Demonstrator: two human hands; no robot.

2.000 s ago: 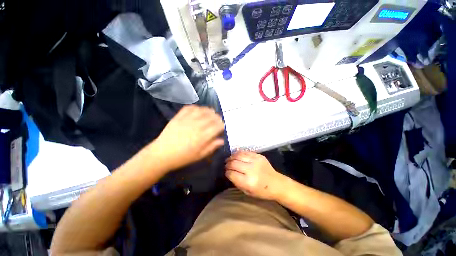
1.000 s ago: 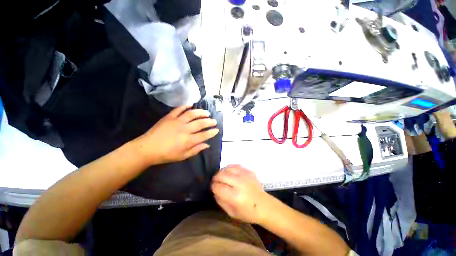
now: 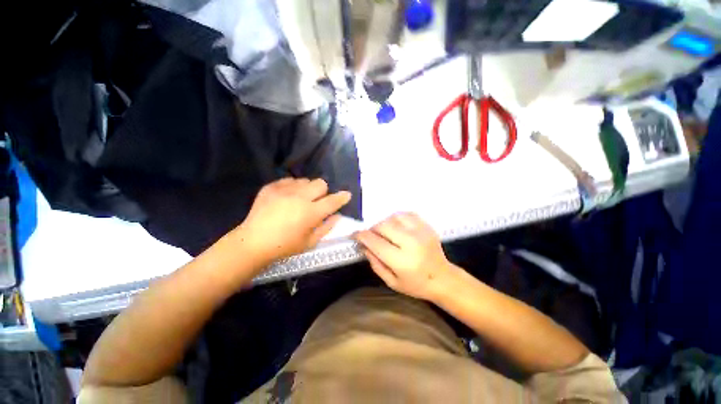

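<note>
The black cloth (image 3: pixel 178 150) lies on the white machine table, its narrow right part running up to the presser foot and needle area (image 3: pixel 341 101). A light grey piece (image 3: pixel 265 71) lies on it beside the machine head. My left hand (image 3: pixel 291 217) rests on the cloth's lower right part with fingers slightly spread. My right hand (image 3: pixel 405 251) is at the table's front edge, fingers bent together just below the cloth's lower corner. Whether it pinches any cloth is hidden.
The sewing machine head (image 3: pixel 522 71) spans the top right. Red-handled scissors (image 3: pixel 496 130) lie under it, with a tan strip (image 3: pixel 563 159) and a green scrap (image 3: pixel 613 154) to their right. The ruler-marked front edge (image 3: pixel 506 219) runs before my body. Dark blue cloth (image 3: pixel 700 237) hangs at right.
The view has tilted and shifted. The cloth's lower end has moved up towards the needle, baring the table's front edge between my hands. My right hand is now off the visible cloth corner.
</note>
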